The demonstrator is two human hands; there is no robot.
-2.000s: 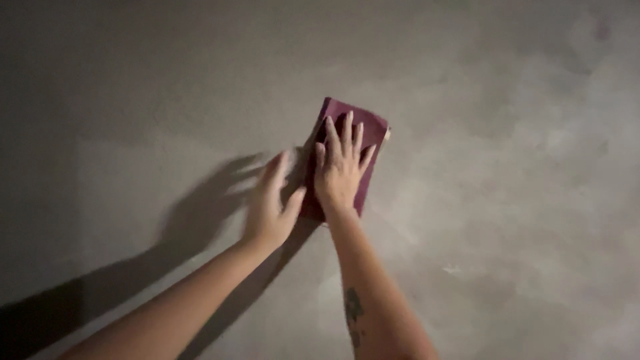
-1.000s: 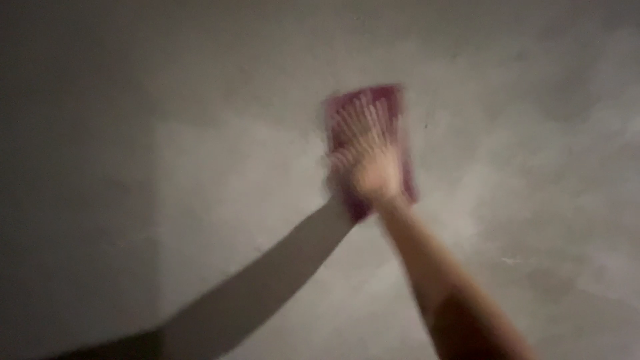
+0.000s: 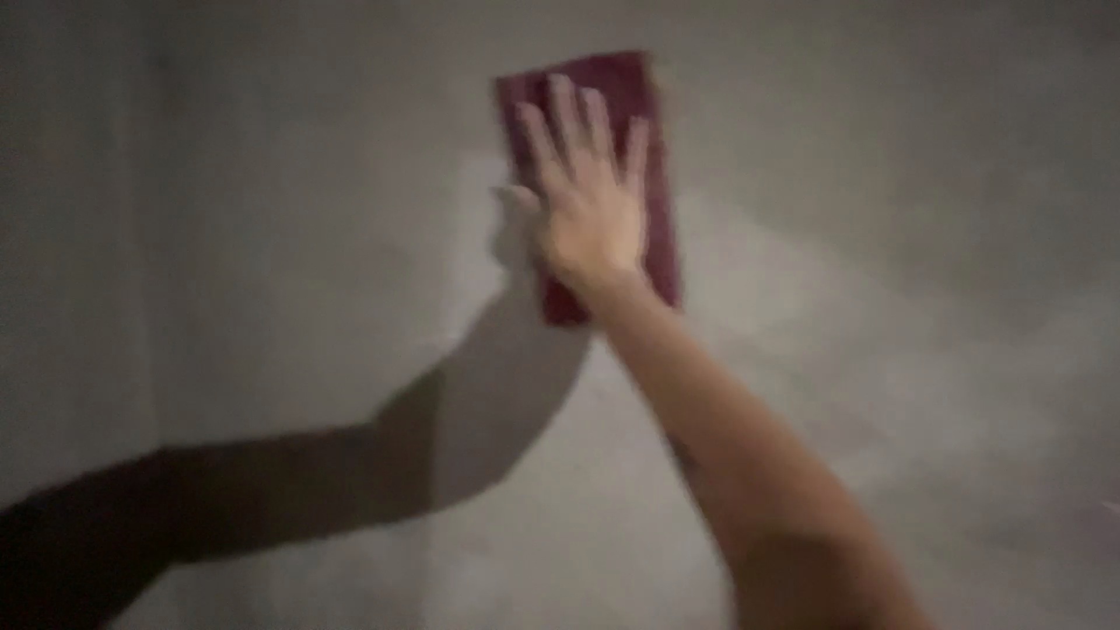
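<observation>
My right hand (image 3: 591, 192) lies flat, fingers spread, on a dark red rectangular cloth or pad (image 3: 661, 254), pressing it against a grey, mottled surface that looks like a wall (image 3: 831, 262). The thumb reaches past the left edge of the cloth. Which material the dark red piece is made of cannot be told, as the view is blurred. My left hand is out of view.
The grey surface fills the view behind the arm, with lighter patches at the right. A dark shadow of the arm stretches from the cloth to the lower left. A faint vertical line runs down the left side.
My left hand, beside the cloth two seconds ago, has gone out of view. My right hand has stayed on the dark red cloth, which is tilted differently now.
</observation>
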